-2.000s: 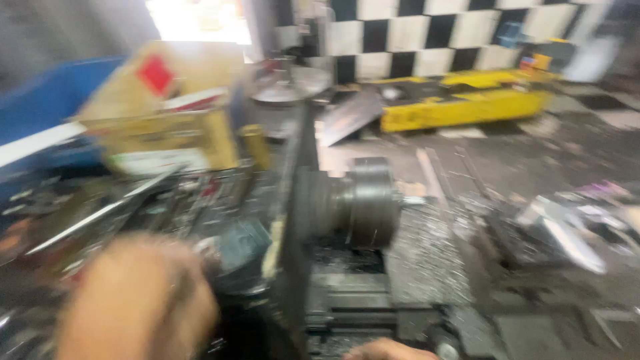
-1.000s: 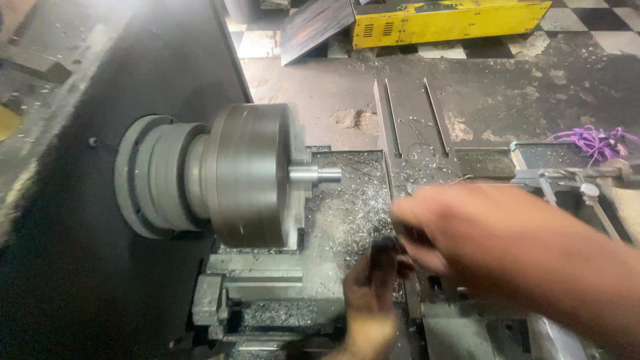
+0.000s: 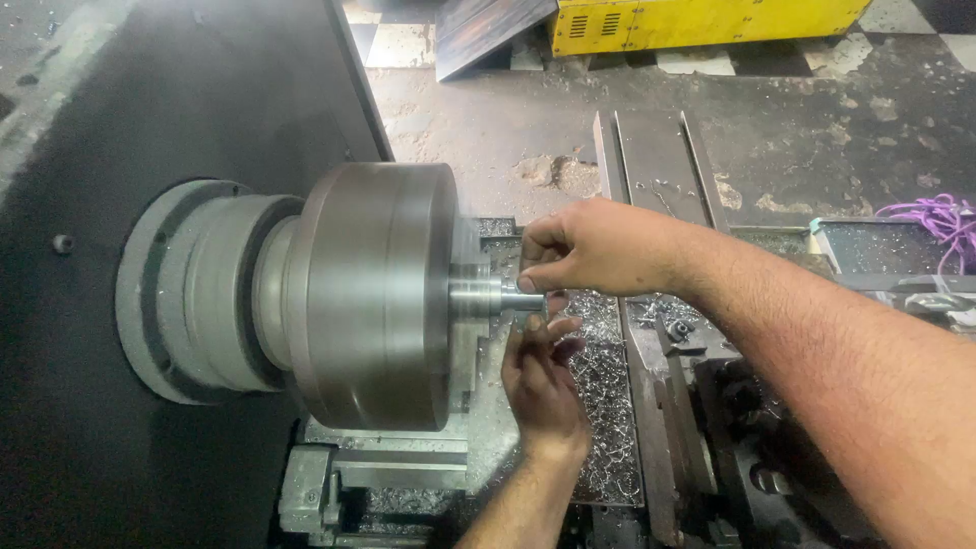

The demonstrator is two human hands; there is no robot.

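A lathe chuck (image 3: 381, 297), its jaws blurred by spin, holds a stepped bright metal shaft (image 3: 474, 290) that points right. My right hand (image 3: 572, 248) comes in over the shaft's free end, thumb and fingers pinched at its upper side. From below, my left hand (image 3: 545, 381) reaches up with its fingertips at the underside of the same end. Between the two hands, what looks like a thin strip (image 3: 543, 303) lies against the shaft; the fingers hide most of it, and its material cannot be told.
Metal chips (image 3: 606, 412) cover the tray under the hands. The dark headstock (image 3: 206, 99) stands left. Right of the hands are the carriage and tool post (image 3: 679, 328). A tray with purple cord (image 3: 942, 217) lies far right; a yellow metal case (image 3: 709, 23) sits on the floor behind.
The view has swung from the cluttered bench towards the chuck. One second ago both hands were right of the shaft, around a small dark thing; now they are at its free end.
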